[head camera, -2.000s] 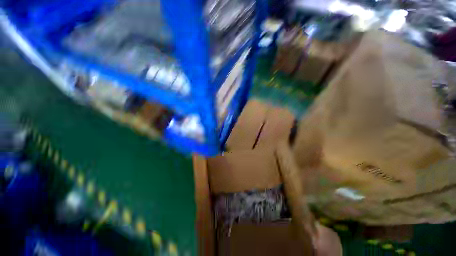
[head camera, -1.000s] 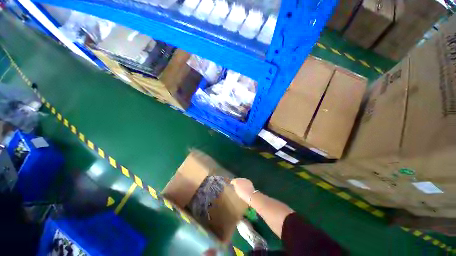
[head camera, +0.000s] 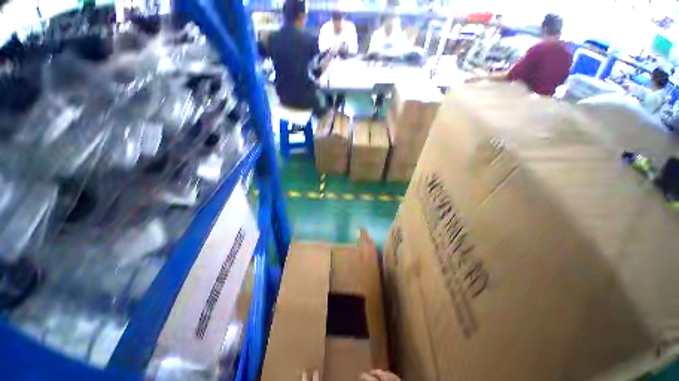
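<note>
An open brown carton (head camera: 299, 312) is at the bottom centre, between the blue rack and a large printed carton. Its flaps stand open around a dark gap; what is inside cannot be made out. Only fingertips of my left hand (head camera: 310, 376) show at the bottom edge, on the carton's near left side. My right hand (head camera: 378, 375) is cut off by the bottom edge, with its fingers at the near right side of the carton. The rest of both hands is out of the picture.
A blue rack (head camera: 262, 141) on the left holds many clear plastic bags (head camera: 134, 149). A large printed carton (head camera: 476, 245) fills the right. Ahead are smaller cartons (head camera: 369, 149), yellow-black floor tape, a seated person (head camera: 292, 67) on a blue stool, and several people at benches.
The view has swung up from the floor to the aisle and benches. The open carton is now between the rack and the large carton, and the bagged contents seen before no longer show.
</note>
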